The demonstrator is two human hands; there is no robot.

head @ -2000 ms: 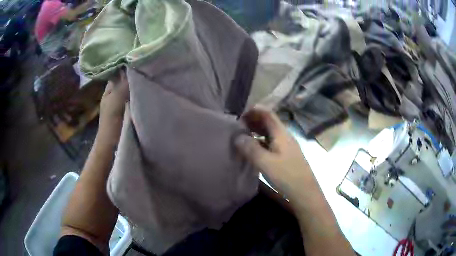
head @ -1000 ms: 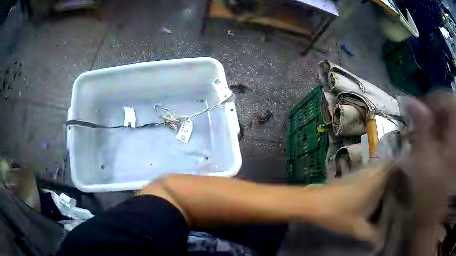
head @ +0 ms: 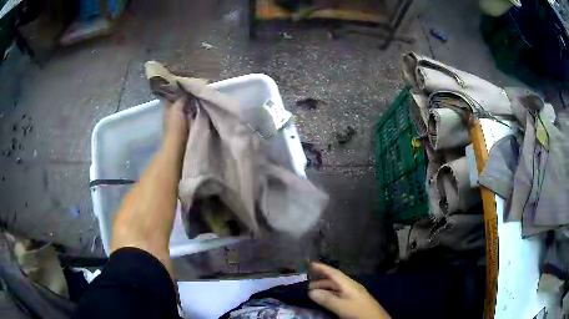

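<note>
A grey-brown garment piece point(head: 228, 149) hangs over the white plastic tub point(head: 259, 84), with a yellow-green patch showing inside its lower opening. My left hand point(head: 178, 115) grips the garment near its upper left end; the fingers are partly hidden by cloth. The garment's lower right part is blurred. My right hand point(head: 337, 290) is low in the middle, below the garment and apart from it, with its fingers apart and holding nothing. A white tag point(head: 276, 115) shows at the tub's right rim.
A green crate point(head: 399, 162) with rolled grey-brown cloth bundles point(head: 458, 87) stands right of the tub. The white table with a ruler-marked edge point(head: 491, 249) is at the right, with cloth point(head: 536, 168) on it. A table leg stands beyond on the speckled floor.
The garment, held in my left hand, is now over the tub, which showed only tags and a strap inside before. My right hand has appeared low in the middle, off the garment.
</note>
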